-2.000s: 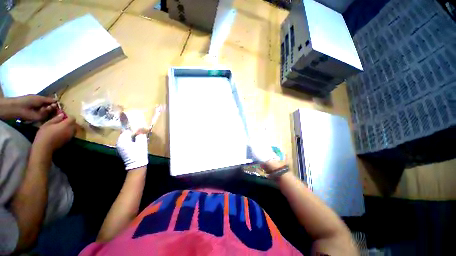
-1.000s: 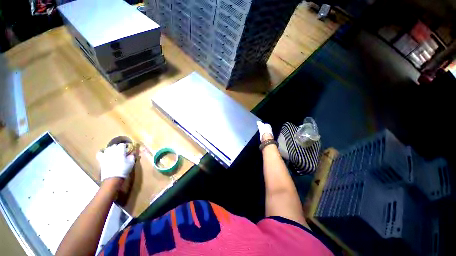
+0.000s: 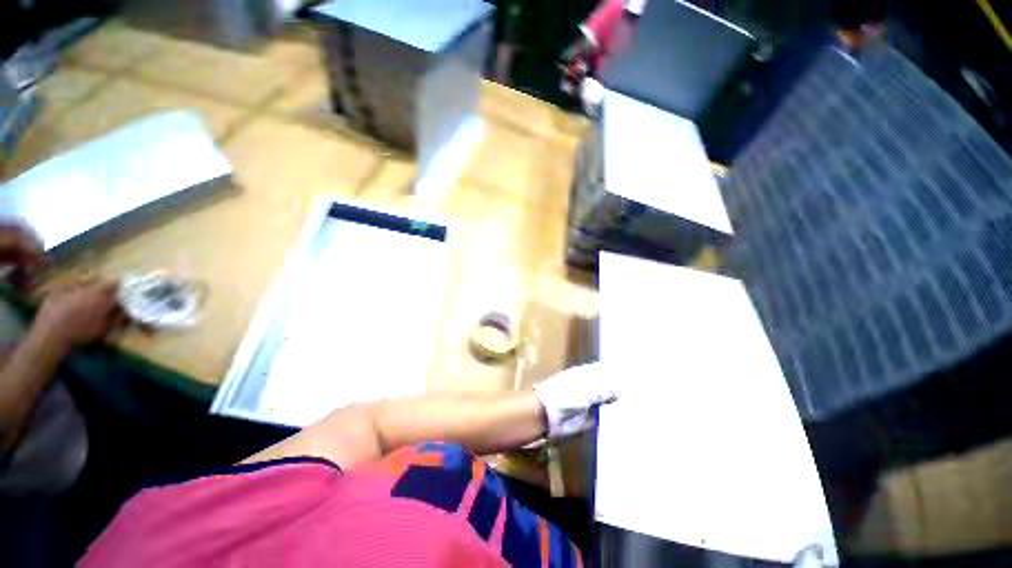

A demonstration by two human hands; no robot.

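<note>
A glaring white metal chassis [image 3: 694, 388] lies in front of me at the right, its near edge close to the camera. My left hand [image 3: 574, 401], in a white fingerless glove, reaches across my body and holds its left edge. A small pale part of my right hand [image 3: 811, 556] shows at its lower right corner; the rest is hidden or cut off, so its grip cannot be told. An open chassis [image 3: 361, 316] lies on the bench at the left, a bit of green tape on its far wall. My left arm covers its near right corner.
A cream tape roll [image 3: 494, 336] lies between the two chassis. Chassis stacks [image 3: 655, 166] stand behind, and perforated metal parts [image 3: 877, 211] at the far right. At the left are another chassis [image 3: 133, 172], a clear bag [image 3: 161, 300] and another person's hands [image 3: 78, 311].
My left hand has left the cream tape roll and moved right to the chassis edge. That chassis now looks larger and nearer. The view has swung back left.
</note>
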